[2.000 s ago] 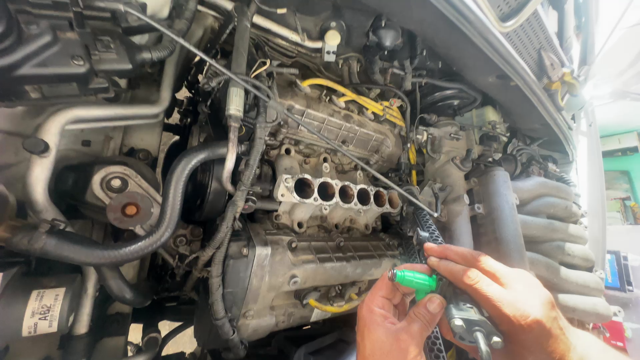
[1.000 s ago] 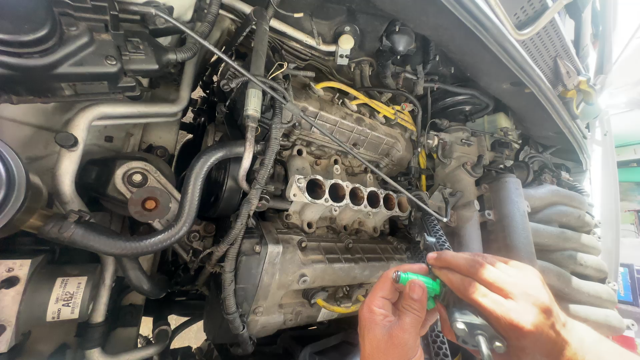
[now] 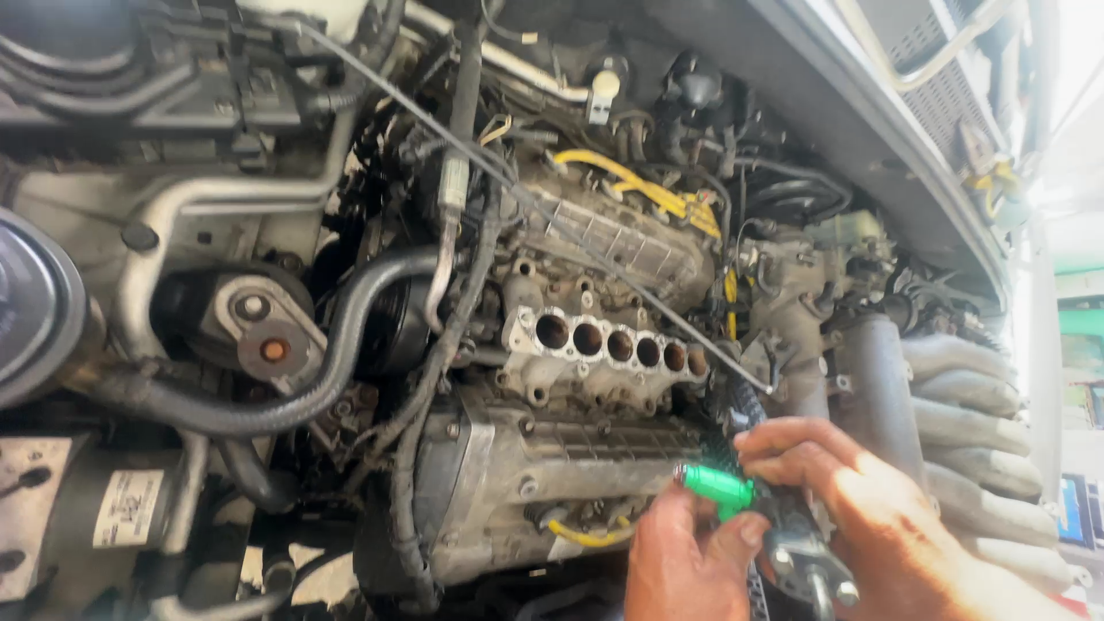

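My left hand (image 3: 690, 561) holds a green cylindrical part (image 3: 714, 487), apparently a fuel injector, between thumb and fingers; its dark tip points left. Around a metal part with bolts and a rod-like end (image 3: 798, 552) curls my right hand (image 3: 871, 517), its fingertips beside the green part's right end. How the two parts join is hidden by the fingers. Both hands are over the lower right of the engine. Left of and above them lies the pale intake flange (image 3: 582, 341) with a row of several round open ports, between two ribbed covers (image 3: 621, 237).
A thin metal rod (image 3: 552, 216) crosses diagonally above the engine, its bent end just above my right hand. Black hoses (image 3: 345, 379) run at left. Curved metal intake runners (image 3: 975, 431) stand at right. Yellow leads (image 3: 638, 185) and pliers (image 3: 983, 164) are farther up.
My left thumb has shifted lower on the green part, so more of its body shows than one second ago. Both hands remain in about the same place.
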